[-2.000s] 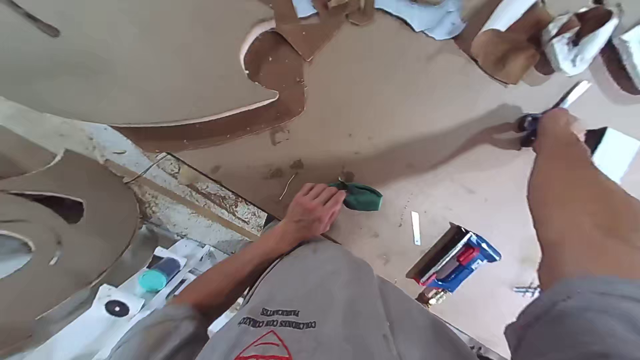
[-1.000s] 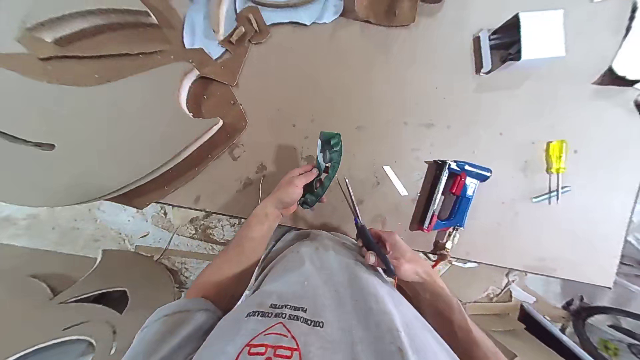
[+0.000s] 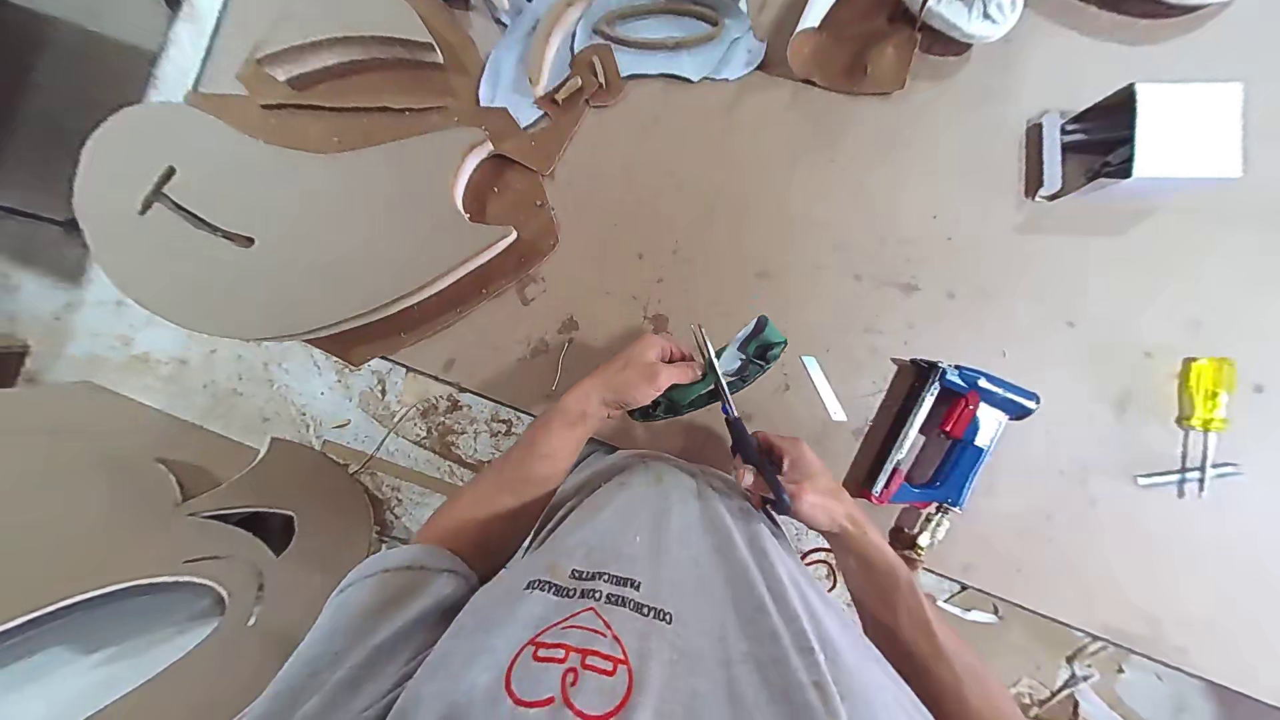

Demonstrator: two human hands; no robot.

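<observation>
My left hand pinches a green camouflage-patterned fabric piece between thumb and fingers, near the table's front edge. My right hand is closed around the dark handles of a pair of scissors. The scissor blades point away from me and lie across the fabric, just right of my left fingertips; whether they cut it cannot be told. A thin white strip lies to the right of the fabric. Farther right is a blue pneumatic stapler with red parts and a brass fitting.
Cut brown board shapes cover the left of the table. Light blue cloth and brown pieces lie at the back. An open white-ended box stands at back right. A yellow-handled tool lies at right. More cut board is at lower left.
My right hand, at the far right two seconds ago, has come to the fabric with the scissors. The fabric has tilted over to the right since one second ago, and the blades now cross it.
</observation>
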